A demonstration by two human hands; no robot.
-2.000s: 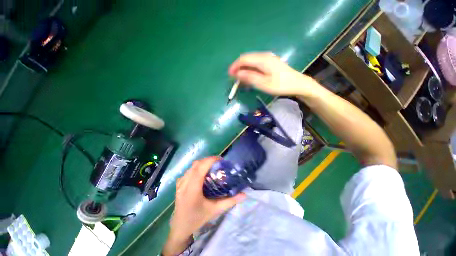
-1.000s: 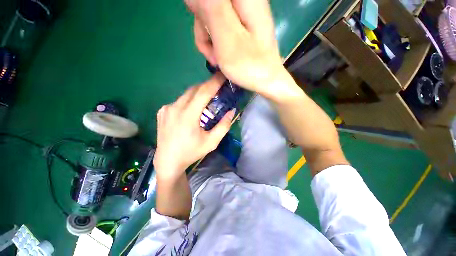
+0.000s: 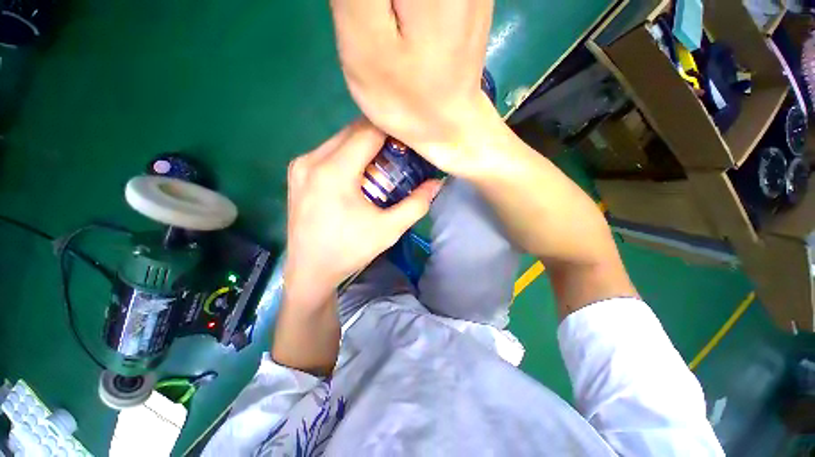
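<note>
The dark navy fan unit (image 3: 393, 178) is held over the bench edge, above the lap. My left hand (image 3: 331, 201) grips its rounded lower end, with the thumb along the near side. My right hand (image 3: 415, 76) is bent over the unit's far side, and its back and wrist cover part of it. The right fingertips are hidden or cut off by the top edge, so I cannot tell what they hold. No screwdriver shows. A dark part of the unit shows just right of my right hand.
A green bench grinder (image 3: 143, 303) with a white buffing wheel (image 3: 181, 203) and a lit control box (image 3: 219, 299) stands on the green bench at left. White paper (image 3: 147, 428) and a white tray (image 3: 36, 419) lie lower left. Open cartons (image 3: 684, 98) stand at right.
My right hand has moved from beside the unit, where it held a pale-handled screwdriver, to over it. My left hand and the unit have moved up. The grinder appears further left.
</note>
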